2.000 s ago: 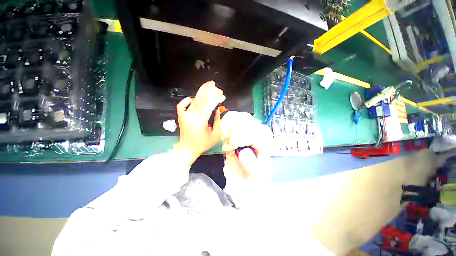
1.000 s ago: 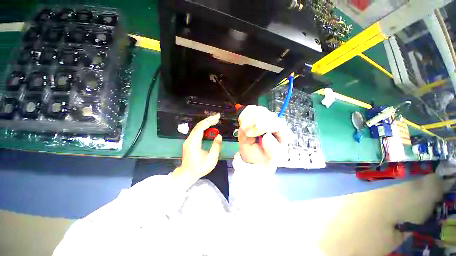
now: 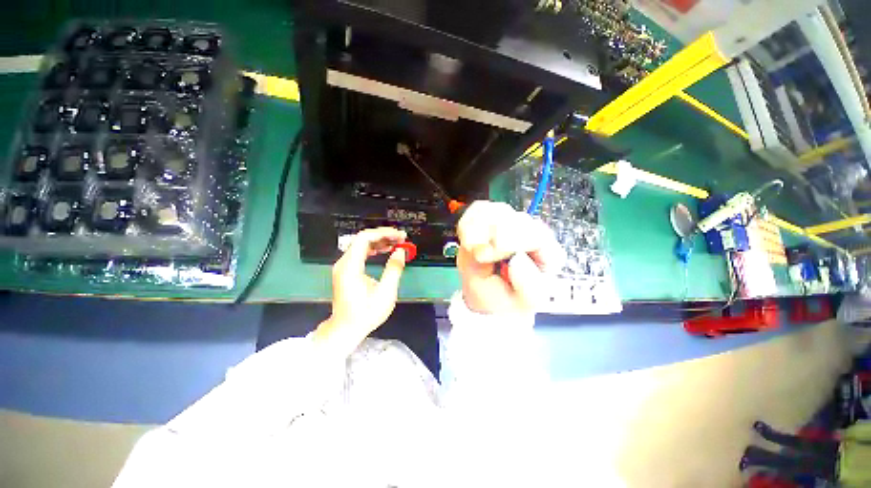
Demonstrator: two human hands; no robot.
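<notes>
The black bench press stands before me with its front open. My right hand is closed around the red-handled tool; its thin shaft points up and left into the press opening. Most of the handle is hidden in the fist. My left hand is at the front panel, fingers curved and apart, beside the red stop button. I cannot tell if it touches the button. The green-ringed button shows between the hands. The white button is mostly covered by my left fingers. No component is visible in either hand.
Stacked clear blister trays with black parts lie at left, behind a thin black cable. A blue air hose and another tray are at right. A white tissue and yellow post stand beyond.
Two seconds ago both hands were together before the press; they have since separated. My left hand moved down-left to the panel. The tool's shaft has become visible.
</notes>
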